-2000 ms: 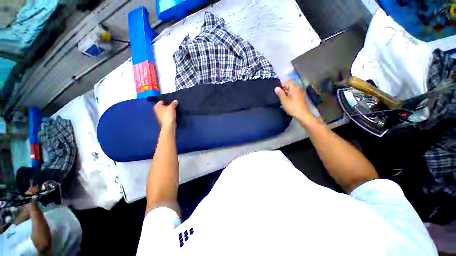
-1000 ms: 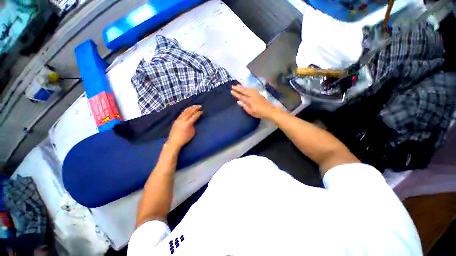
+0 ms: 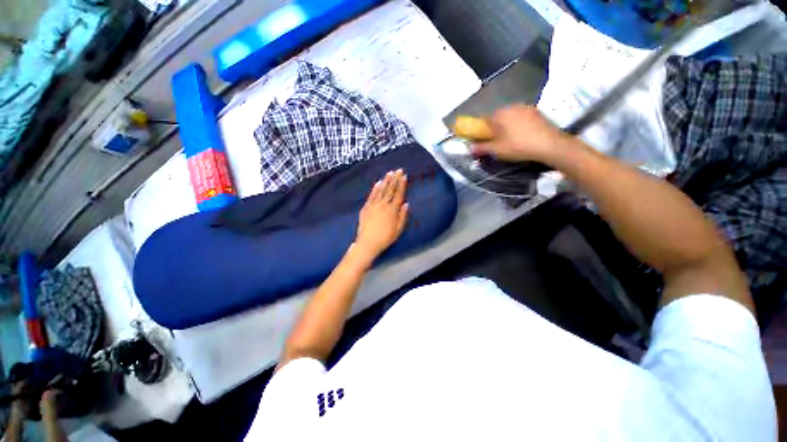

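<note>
A garment with a plaid part (image 3: 332, 125) and a dark cloth band (image 3: 306, 200) lies over the navy padded board (image 3: 224, 280). The plaid part is bunched on the white table behind the board; the dark band lies along the board's top. My left hand (image 3: 383, 211) rests palm down on the dark band near the board's right end, fingers nearly together. My right hand (image 3: 520, 135) grips the tan handle of the steam iron (image 3: 496, 177), just right of the board, by the grey metal plate. The iron is partly hidden by my hand and blurred.
Blue bars (image 3: 200, 129) stand behind and left of the board, one with a red label. A white cloth (image 3: 595, 86) and a plaid garment pile (image 3: 733, 147) lie at right. A hose runs up right from the iron. Another person's hands (image 3: 49, 404) show at lower left.
My right hand has left the dark cloth and taken hold of the iron, which is now nearer the board. My left hand has moved right along the cloth.
</note>
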